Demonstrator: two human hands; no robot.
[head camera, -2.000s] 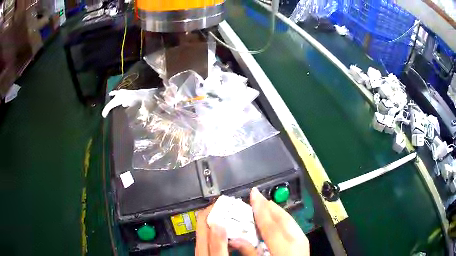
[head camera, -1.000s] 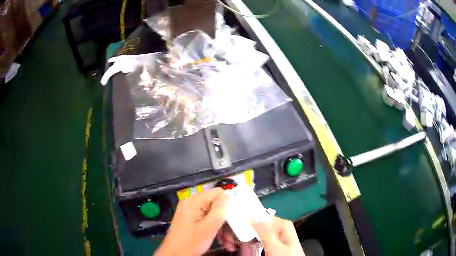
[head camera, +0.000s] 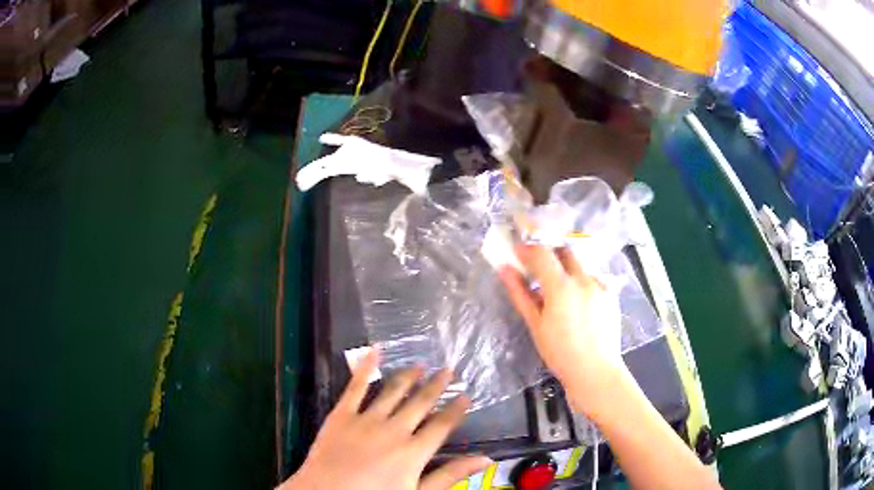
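My right hand (head camera: 580, 311) reaches over the crinkled clear film (head camera: 402, 287) to a spot below the grey-brown horn (head camera: 589, 144). Its fingers are on a white block (head camera: 496, 247), which looks like the power adapter; most of it is hidden by fingers and film. A thin white cord (head camera: 595, 464) shows below my right wrist. My left hand (head camera: 379, 431) is empty, fingers spread, over the front left of the black machine base (head camera: 489, 426), beside the small white label (head camera: 362, 362). The fixture is not visible.
An orange welder head (head camera: 642, 33) stands above. A limp white glove (head camera: 369, 163) lies at the base's back left. The red stop button (head camera: 537, 473) is at the front. A white guide bar (head camera: 776, 423) crosses the conveyor at right; several white adapters (head camera: 824, 316) lie beyond.
Both hands were together on the adapter at the front edge. They are now apart: my right hand has moved forward to the film, my left has let go and opened. The view has shifted left.
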